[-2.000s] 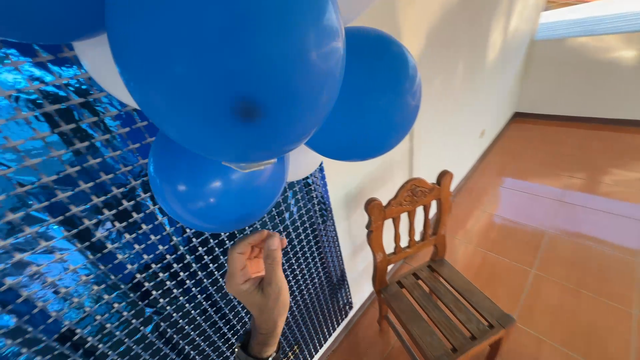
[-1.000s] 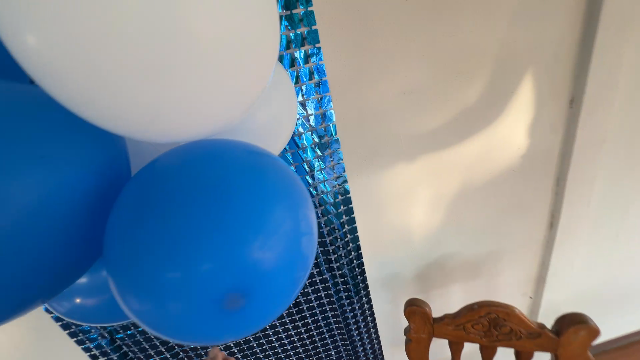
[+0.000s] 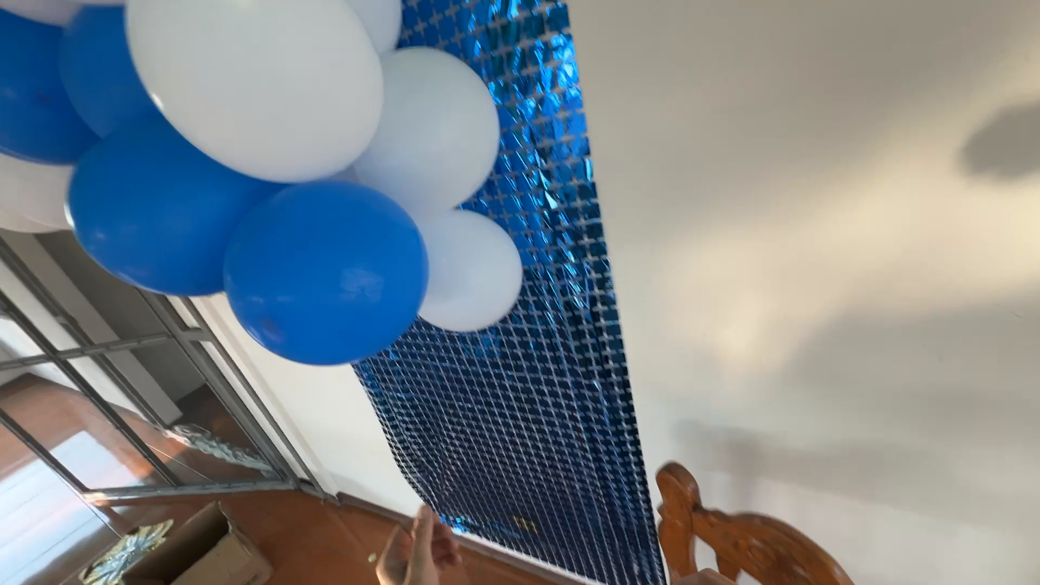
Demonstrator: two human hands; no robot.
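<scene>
My left hand (image 3: 418, 548) is raised at the bottom edge, its thumb and fingers close together; whether something small is pinched between them I cannot tell. Behind it hangs a blue metallic foil curtain (image 3: 520, 406) against the wall. Above the hand, apart from it, is a cluster with a blue balloon (image 3: 325, 272), a large white balloon (image 3: 256, 89) and a smaller white balloon (image 3: 467, 272). Only a sliver of my right hand (image 3: 705, 578) shows at the bottom edge, in front of the chair back; its fingers are hidden.
A carved wooden chair (image 3: 760, 540) stands at the lower right by the pale wall (image 3: 812, 244). At the lower left are a metal-framed glass door (image 3: 191, 333) and an open cardboard box (image 3: 219, 556) with a shiny foil item (image 3: 130, 552) on the tiled floor.
The view has swung widely, bringing the door and box into sight. My left hand, raised under the blue balloons two seconds ago, now shows at the bottom edge.
</scene>
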